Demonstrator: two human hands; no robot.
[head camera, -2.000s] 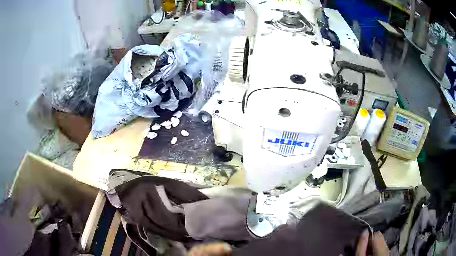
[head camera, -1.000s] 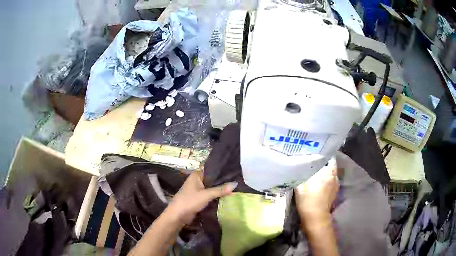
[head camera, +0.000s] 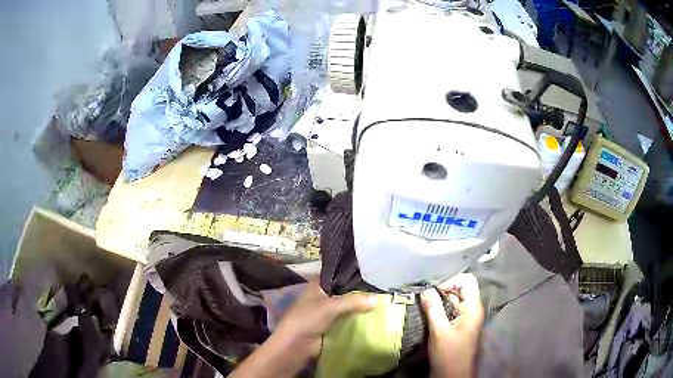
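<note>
The white JUKI sewing machine head (head camera: 443, 184) stands in front of me; its small metal clamp (head camera: 403, 298) shows at its lower edge. A yellow-green patch (head camera: 361, 341) lies below it, beside a dark ribbed strip (head camera: 415, 328). Dark brown and grey-brown garment cloth (head camera: 527, 325) spreads around the machine. My left hand (head camera: 313, 314) presses on the cloth at the patch's upper left, thumb along its top edge. My right hand (head camera: 454, 314) pinches the cloth just right of the clamp. The needle point is hidden by the head.
White discs (head camera: 247, 180) lie on a dark patch left of the machine, below a blue-white plastic bag (head camera: 166, 118). A wooden bin (head camera: 55, 255) with cloth is at left. Thread cones (head camera: 550, 148) and a beige control panel (head camera: 611, 177) are at right. More cloth hangs at lower right.
Both hands came in onto the cloth, and the green patch came under the head. Since one second ago, the right fingers have closed near the clamp and the dark strip shows beside the patch.
</note>
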